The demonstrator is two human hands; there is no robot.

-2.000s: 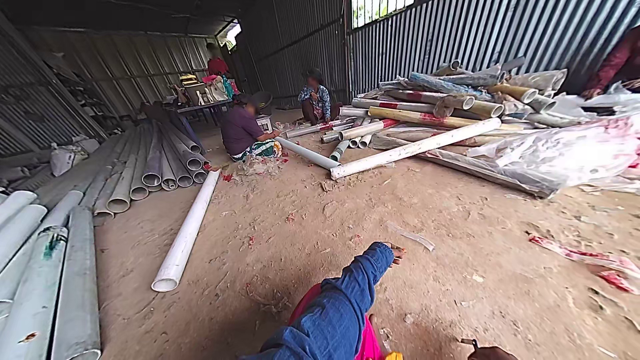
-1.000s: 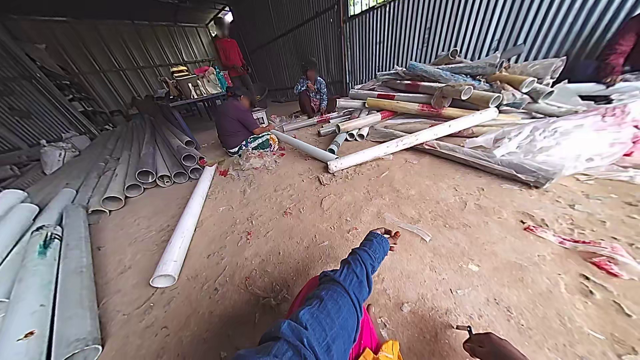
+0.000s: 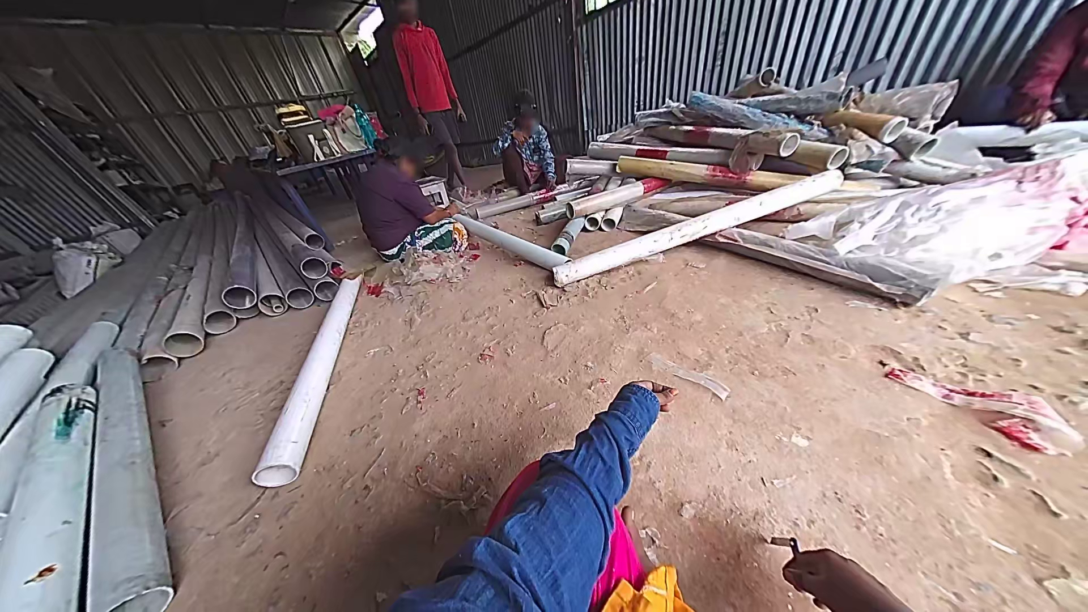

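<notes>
My left hand [image 3: 661,394] reaches forward at the end of a blue denim sleeve [image 3: 565,493], low over the dirt floor. Its fingers look curled, and whether they hold anything cannot be told. Just to its right lies a thin clear plastic strip [image 3: 690,376]. At the bottom right, my right hand [image 3: 837,580] is closed around a small tool with a short metal end [image 3: 784,541], whose kind is unclear. Pink and yellow cloth [image 3: 653,591] shows below my left arm.
A white pipe [image 3: 308,387] lies ahead on the left, beside rows of grey pipes [image 3: 127,476]. Another white pipe [image 3: 697,228] leans toward a wrapped pipe pile. One person [image 3: 395,204] sits by a pipe; another crouches [image 3: 529,153]; one in red [image 3: 423,72] stands. Red-stained plastic [image 3: 986,398] lies right.
The person in red has moved rightward, from beside the table to near the crouching person. My left arm stays outstretched, and my right hand still holds the small tool.
</notes>
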